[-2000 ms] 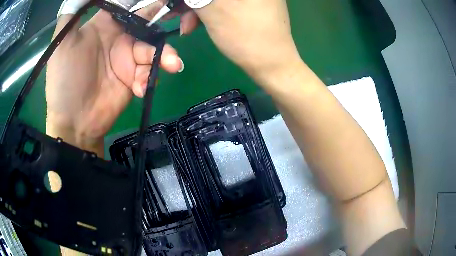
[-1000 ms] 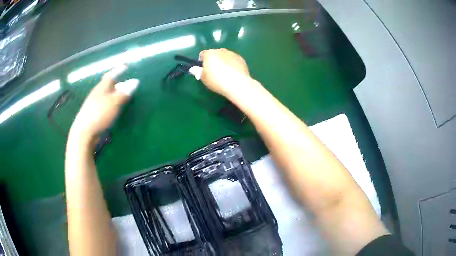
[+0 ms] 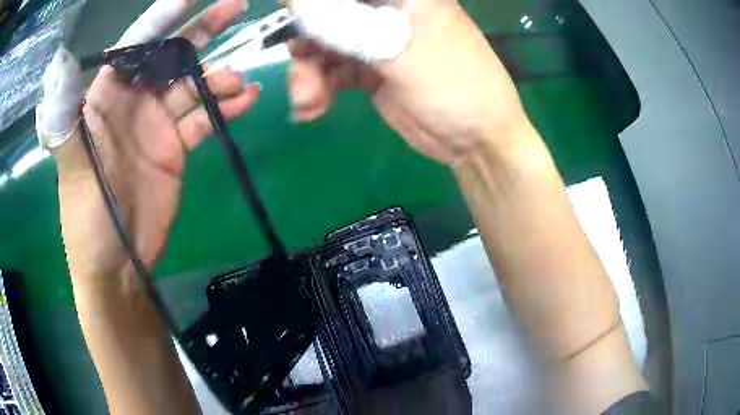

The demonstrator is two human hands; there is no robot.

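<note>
A black phone middle frame hangs tilted from my left hand, which grips its narrow end bar at the upper left; its holed plate end is lower, in front of the left stack. My right hand holds a trimming knife, its dark handle partly hidden by the fingers and its blurred tip pointing left, close to the bar's corner. Whether the blade touches cannot be told. White finger cots show on both hands. Two stacks of black frames lie side by side below.
The stacks lie on a white foam sheet or cloth on the green mat. Crinkled clear plastic is at the upper left. Layered edges show at the lower left. A grey panel is at the right.
A second ago the hands were apart over the mat. Now they are raised close together near the camera, with the left holding a frame up and the knife beside its bar.
</note>
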